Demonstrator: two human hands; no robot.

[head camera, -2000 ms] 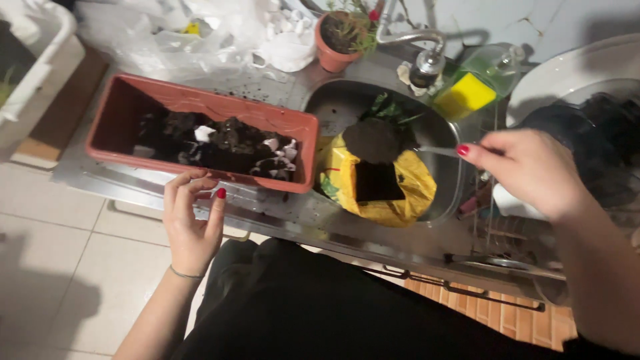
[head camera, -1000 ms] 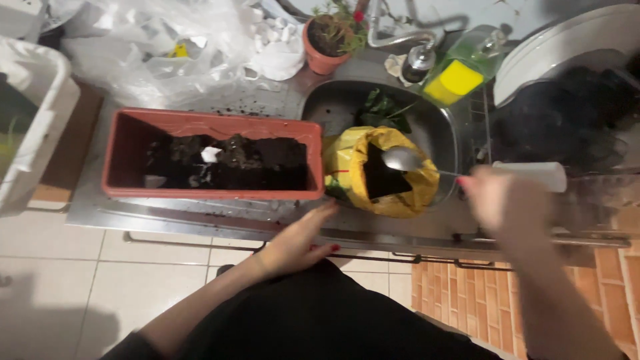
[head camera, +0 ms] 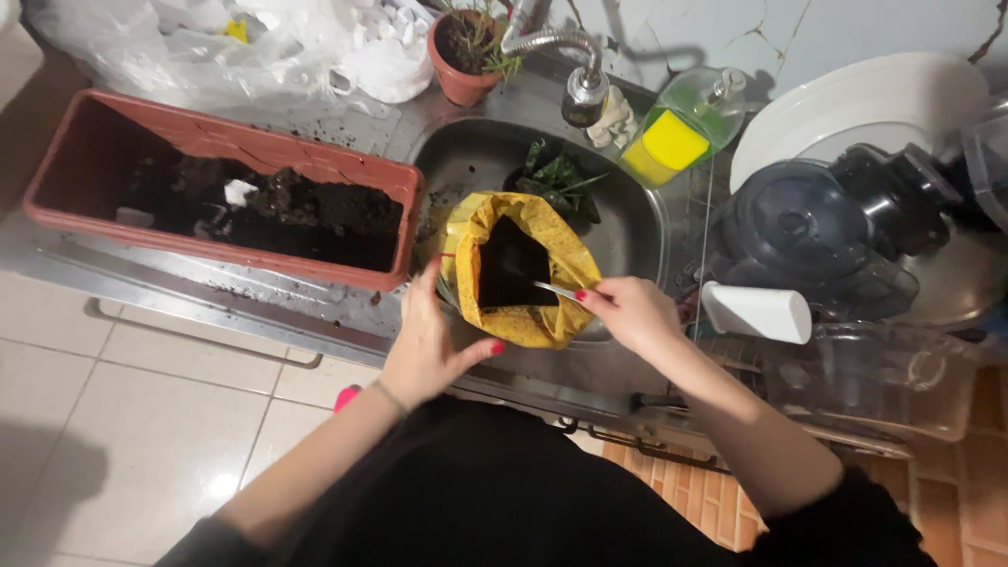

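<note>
My right hand (head camera: pixel 634 311) grips the handle of a metal spoon (head camera: pixel 561 290), whose bowl is sunk out of sight in the dark soil (head camera: pixel 508 264) of a yellow plastic bag (head camera: pixel 524 327). The bag stands with its mouth open at the sink basin. My left hand (head camera: pixel 429 350) is at the bag's lower left side, fingers apart, thumb pointing right; whether it presses the bag is hard to tell. Left of the bag, a long terracotta-coloured planter (head camera: pixel 315 272) holds dark soil with a few white pieces (head camera: pixel 238 192) on it.
Behind the bag a leafy plant (head camera: pixel 559 181) sits in the sink basin (head camera: pixel 638 236). A potted plant (head camera: pixel 465 79), a faucet (head camera: pixel 585 94) and a green bottle with a yellow sponge (head camera: pixel 676 140) stand along the back. Clear plastic bags (head camera: pixel 260 79) lie behind the planter; dishes (head camera: pixel 803 213) crowd the right.
Two seconds ago the spoon was above the bag with a heap of soil; now its bowl is down inside the bag. My left hand has moved from the planter's front edge to the bag's side.
</note>
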